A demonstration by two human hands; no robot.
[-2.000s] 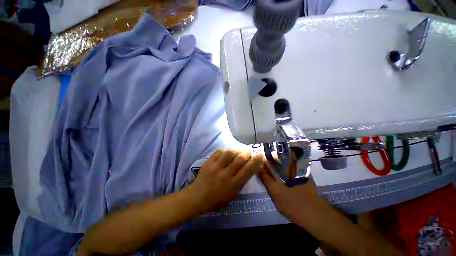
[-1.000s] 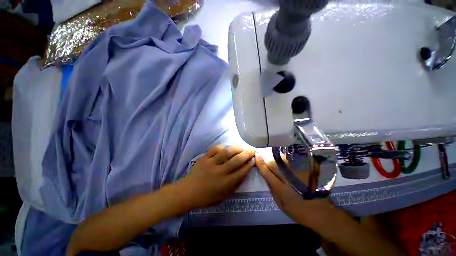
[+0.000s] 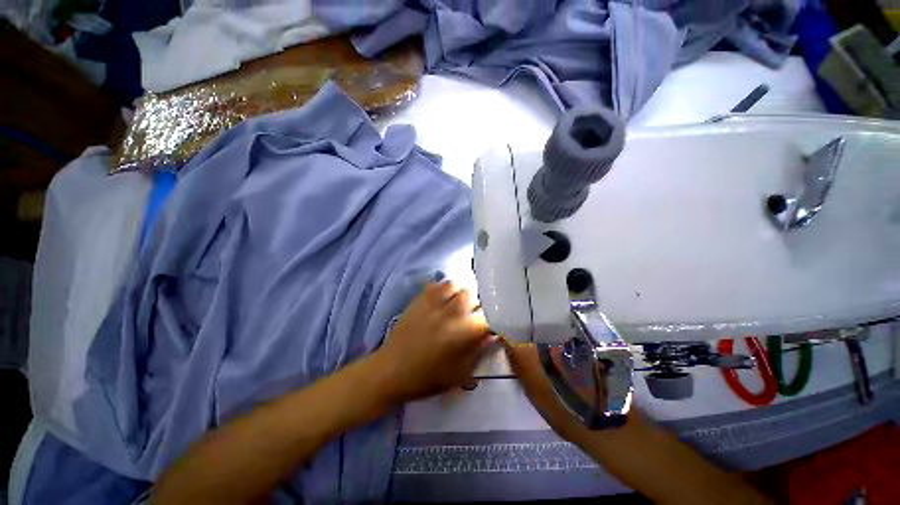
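A blue-grey garment (image 3: pixel 286 227) lies in folds over the table, left of the white sewing machine head (image 3: pixel 691 227). My left hand (image 3: pixel 439 340) is at the garment's right edge, beside the needle end of the head, fingers bent on the cloth. My right hand (image 3: pixel 538 380) is partly behind the shiny curved metal guard (image 3: pixel 600 370); its fingertips meet my left hand's near the needle area. The needle and presser foot are hidden by the head and hands. What my right fingertips hold cannot be made out.
Red-handled scissors (image 3: pixel 752 380) and green loops (image 3: pixel 792 367) are under the head at right. A plastic-wrapped brown packet (image 3: pixel 237 104) and a blue-grey garment pile (image 3: pixel 562 44) lie at the back. Blue tape (image 3: pixel 156 205) is at left. A printed ruler edge (image 3: pixel 493 461) runs along the near side.
The view has tilted up, showing more of the garment pile behind. My left hand has bent its fingers and lifted some cloth at the garment's edge. My right hand stays near the needle area.
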